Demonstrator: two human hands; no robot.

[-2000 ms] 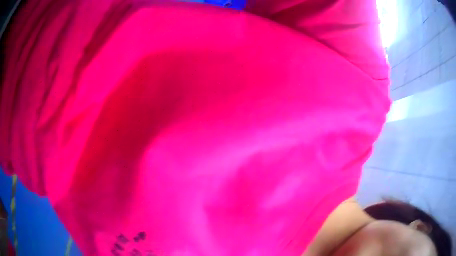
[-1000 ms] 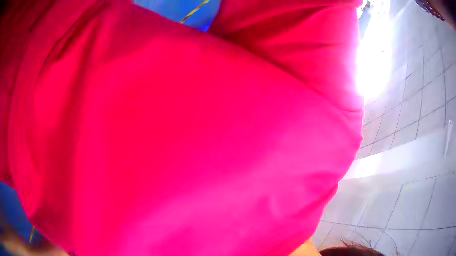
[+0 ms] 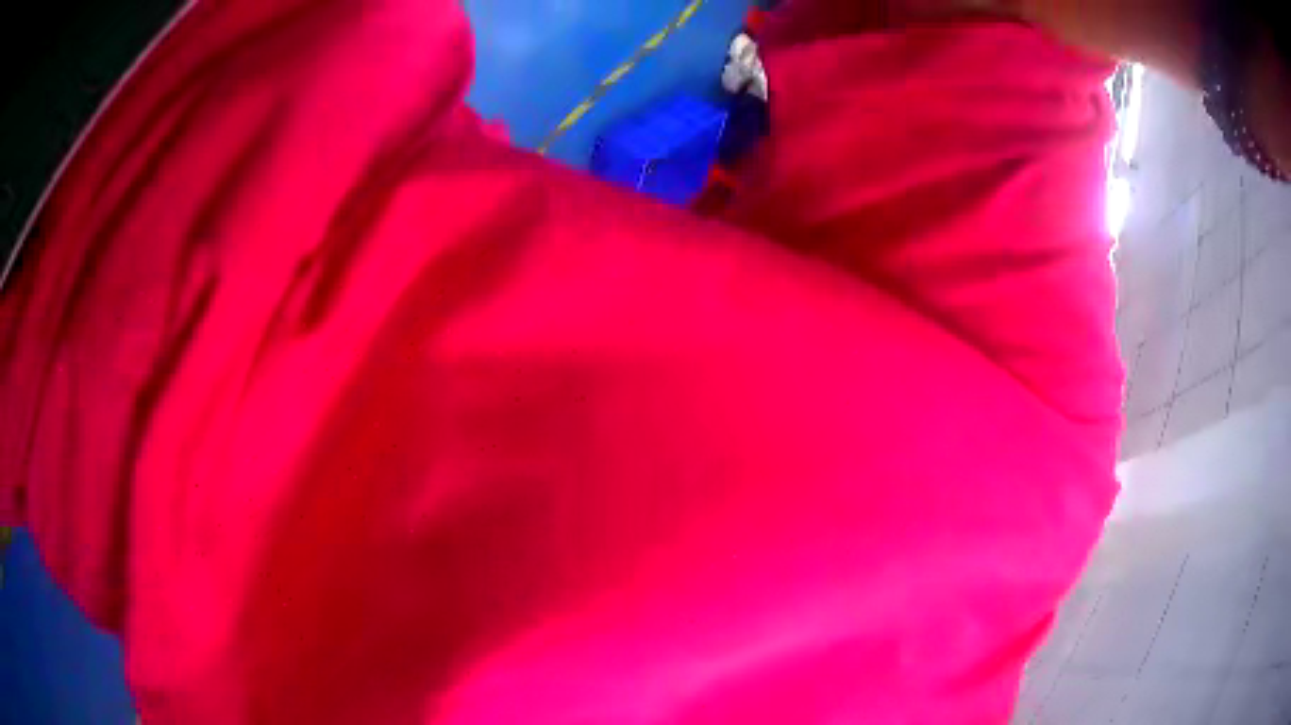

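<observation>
Bright red-pink clothing (image 3: 680, 425) fills most of the head view, close and blurred. A fold or sleeve of it (image 3: 920, 170) runs to the top right. Beyond its end is a blurred patch of bare skin (image 3: 1147, 31) cut off by the frame's edge; I cannot tell which body part it is or whose. Neither my left hand nor my right hand can be made out. No worked part or tool is visible.
A blue crate (image 3: 663, 146) stands on the blue floor (image 3: 524, 57) near a yellow line (image 3: 623, 68). Beside it are a small white object (image 3: 743, 64) and dark shapes. A dark surface with a pale edge is at top left. A grey-white panelled surface (image 3: 1203, 567) is at right.
The view has shifted and turned. The blue crate and more floor have come into view at the top. The neck and dark hair seen at lower right are gone; skin now shows at top right.
</observation>
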